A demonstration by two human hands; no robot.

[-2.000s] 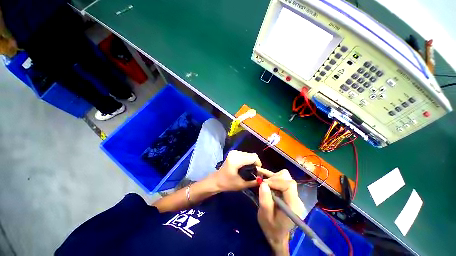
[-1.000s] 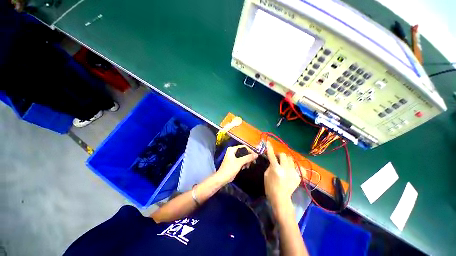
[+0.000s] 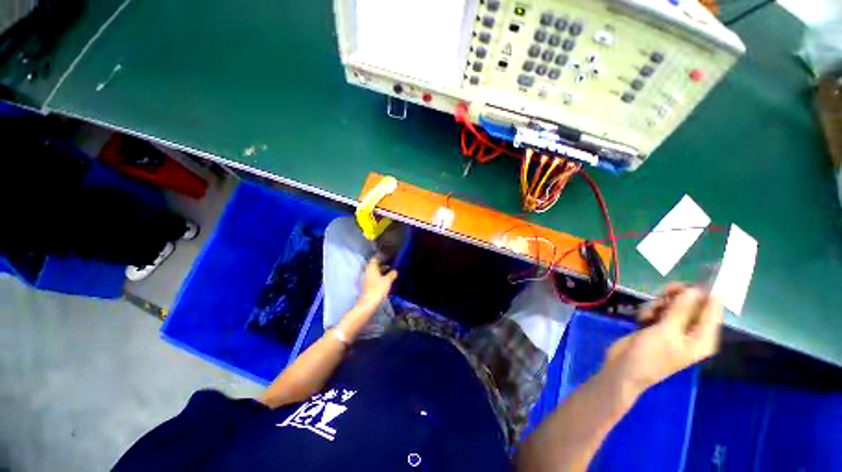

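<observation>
The orange fixture board (image 3: 471,219) lies along the bench's front edge, with small white sockets and a yellow piece (image 3: 371,221) at its left end. A black clip-like piece (image 3: 595,265) is at its right end. My left hand (image 3: 374,284) is below the board's left end, fingers curled; what it holds is too small to tell. My right hand (image 3: 672,334) is raised at the right, over the bench edge, blurred, with fingers bent together. A thin red lead (image 3: 665,229) runs across near it. I cannot make out a probe or cable in it.
The cream tester (image 3: 545,64) stands behind the board, with orange wires (image 3: 545,180) below it. White paper slips (image 3: 675,234) lie to the right. A blue tote (image 3: 212,318) with black cables is at the left, and another (image 3: 646,433) below right. A person's dark-clothed legs (image 3: 83,203) stand at far left.
My hands were together at the board's left half and have moved apart: the right far to the right, the left slightly left. The view has shifted, and the tester appears higher and further left.
</observation>
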